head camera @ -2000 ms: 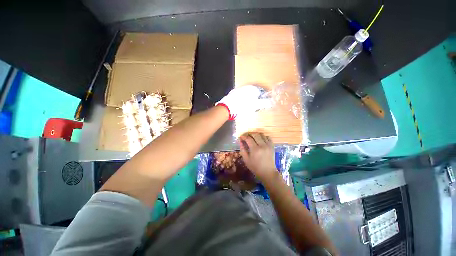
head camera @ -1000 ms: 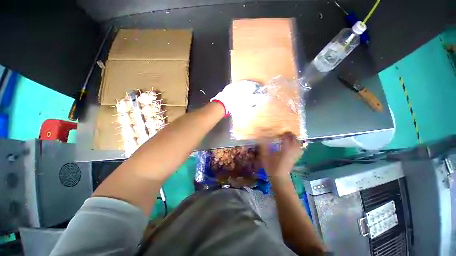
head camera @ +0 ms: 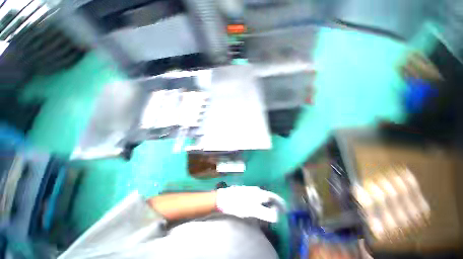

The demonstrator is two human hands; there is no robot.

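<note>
The picture is strongly blurred. My left hand (head camera: 246, 202), in a white glove with a red cuff, is low in front of my body. Its fingers point right, and whether it holds anything is unclear. My right hand cannot be made out. A pale mould plate (head camera: 170, 109) with rows of cavities lies on the press area ahead, left of a bare grey metal table (head camera: 236, 114). My left hand is nearer to me than both and apart from them.
At right, spiky pale moulded parts (head camera: 393, 202) lie on brown cardboard (head camera: 441, 177). A blue bin (head camera: 299, 227) stands at the lower right. A machine with an orange display (head camera: 235, 29) is behind the table. Green floor shows on both sides.
The view has swung from the dark bench to the press. My left hand has left the tan sheet and is now near my body. My right hand is no longer distinguishable.
</note>
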